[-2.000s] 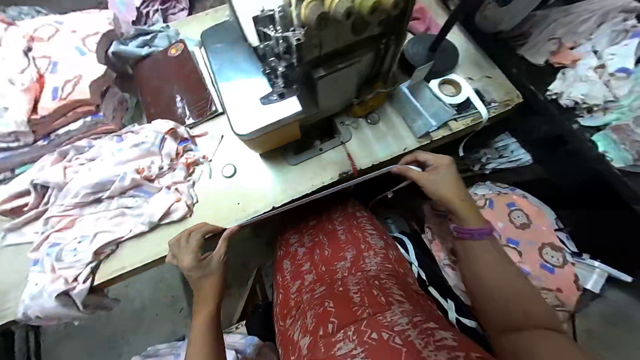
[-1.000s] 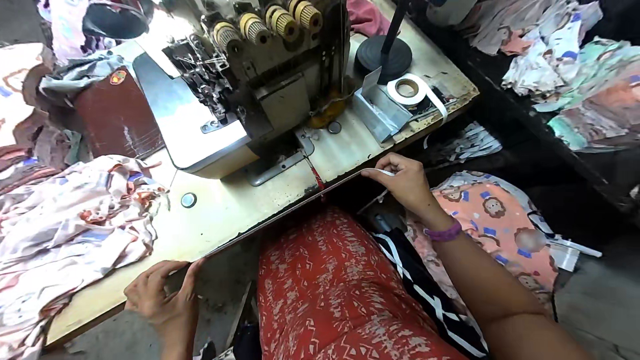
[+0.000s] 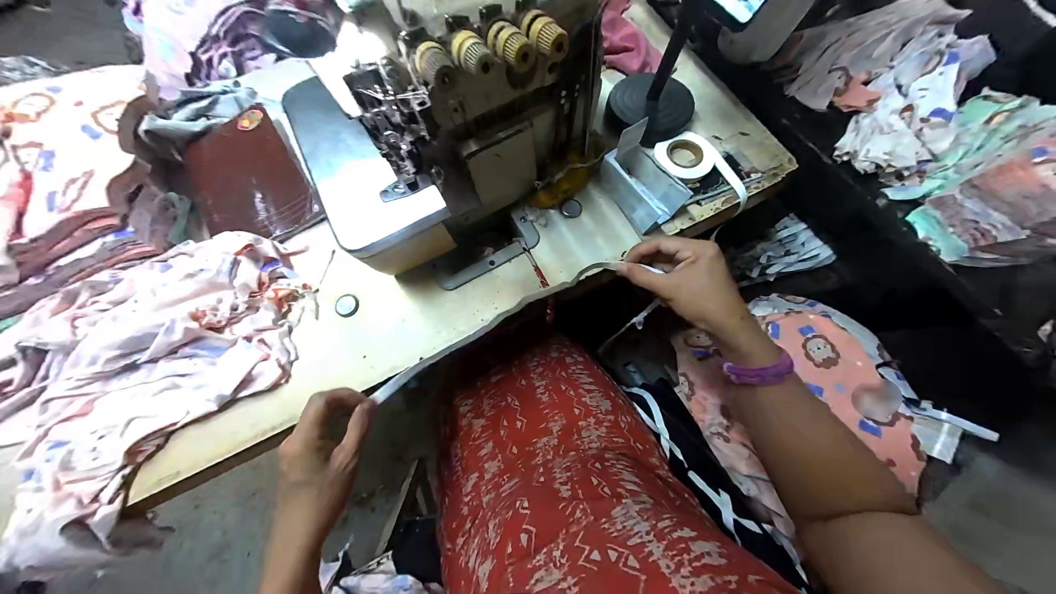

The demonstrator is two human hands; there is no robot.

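Observation:
A narrow whitish strip of elastic or tape (image 3: 487, 324) spans between my hands along the front edge of the sewing table. My left hand (image 3: 326, 441) pinches one end between thumb and fingertips at the lower left. At the right, my right hand (image 3: 681, 280), with a purple band on its wrist, pinches the other end. The strip sags slightly in a curve. Behind it stands an overlock sewing machine (image 3: 495, 107) with several yellow tension dials, its flat metal plate (image 3: 355, 173) facing left. A short red cord (image 3: 538, 272) hangs over the table edge near the strip.
Crumpled printed fabric (image 3: 190, 330) covers the table's left side, beside a brown notebook (image 3: 247, 177). A roll of white tape (image 3: 685, 157), a metal bracket (image 3: 639, 186) and a round black base (image 3: 652, 107) stand at the right. Pink printed fabric (image 3: 833, 355) lies below my right forearm.
The strip was straight and taut between my hands in the earlier frames and now sags in a curve. Both hands still hold its ends. The view has shifted.

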